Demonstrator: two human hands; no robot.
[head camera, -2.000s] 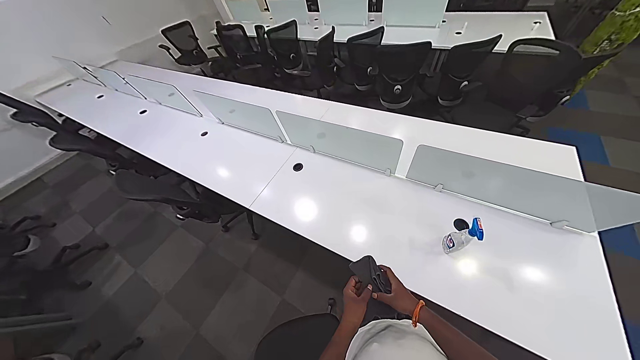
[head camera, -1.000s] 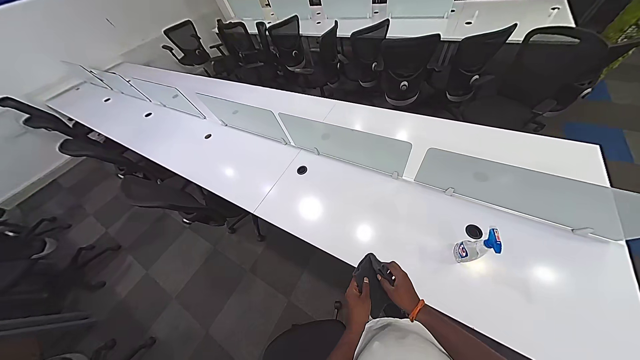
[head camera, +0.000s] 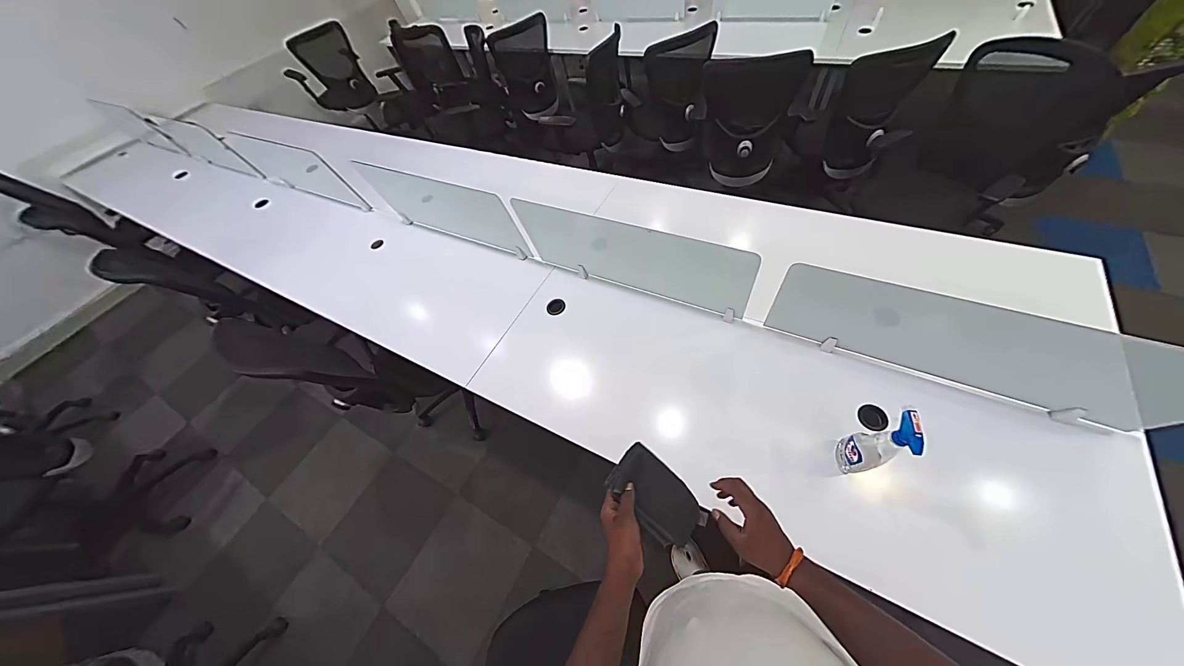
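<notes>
A dark grey cloth (head camera: 655, 495), folded to a flat piece, hangs at the near edge of the long white desk (head camera: 740, 407). My left hand (head camera: 623, 529) pinches it at its left side, thumb on top. Just right of the cloth is my right hand (head camera: 751, 529), with its fingers spread and nothing seen in them; an orange band circles that wrist. On the desk to the right stands a clear spray bottle (head camera: 860, 451) with a blue trigger head, close to a black round cable grommet (head camera: 872, 417).
Frosted glass dividers (head camera: 638, 259) run along the middle of the desk, held by small clamps. Black mesh office chairs (head camera: 754, 111) line its far side, and more chairs (head camera: 287, 356) stand at the near left edge. Another white desk (head camera: 768, 39) lies beyond.
Both hands were on the bunched cloth before. The right hand has let go and moved off to the right, and the cloth is now spread flatter in the left hand.
</notes>
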